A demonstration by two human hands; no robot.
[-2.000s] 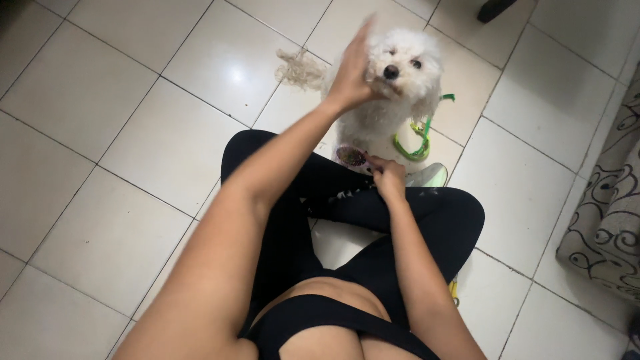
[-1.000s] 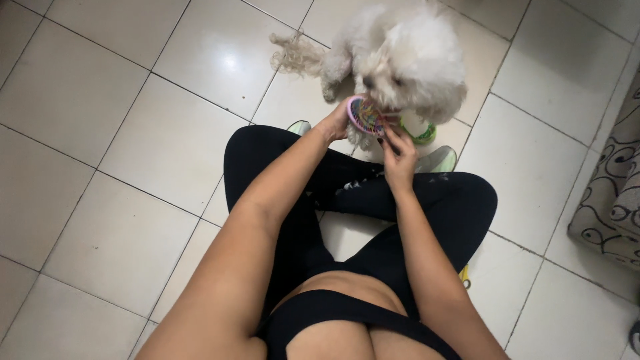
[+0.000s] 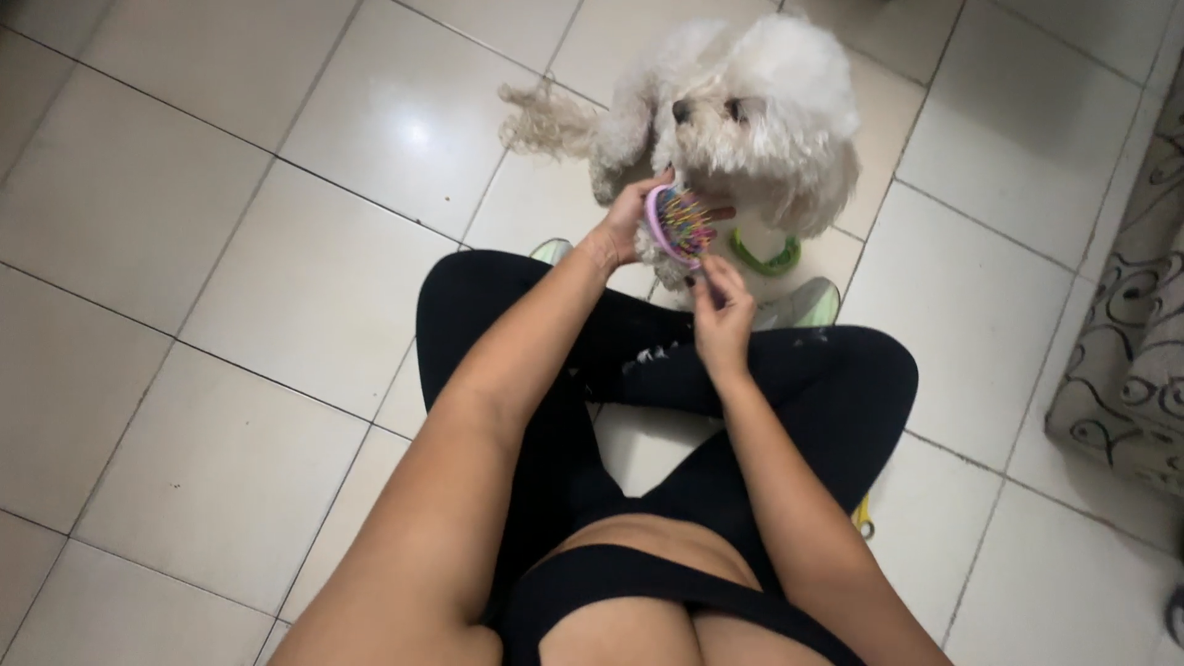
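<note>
A fluffy white dog [image 3: 786, 102] is on the tiled floor in front of my crossed legs, its head turned toward the left of the view. My right hand [image 3: 724, 310] grips the handle of a pink-rimmed hairbrush [image 3: 683, 225], whose multicoloured bristles face up. Behind the brush, my left hand [image 3: 629, 222] reaches in close to the dog's front leg; its fingers are partly hidden, so whether they hold the leg or the brush is unclear. The dog's curly tail [image 3: 546, 120] spreads on the tiles at its left.
A green strap or collar [image 3: 766, 252] lies on the floor below the dog's head. My shoes [image 3: 809, 303] poke out beside my black leggings. A patterned fabric cover [image 3: 1124, 370] hangs at the right edge. Something yellow [image 3: 864, 516] shows beside my right thigh.
My left hand was raised at the dog's head two seconds ago and is now down by the brush. The dog's face was toward me and is now turned sideways. The brush has been lifted.
</note>
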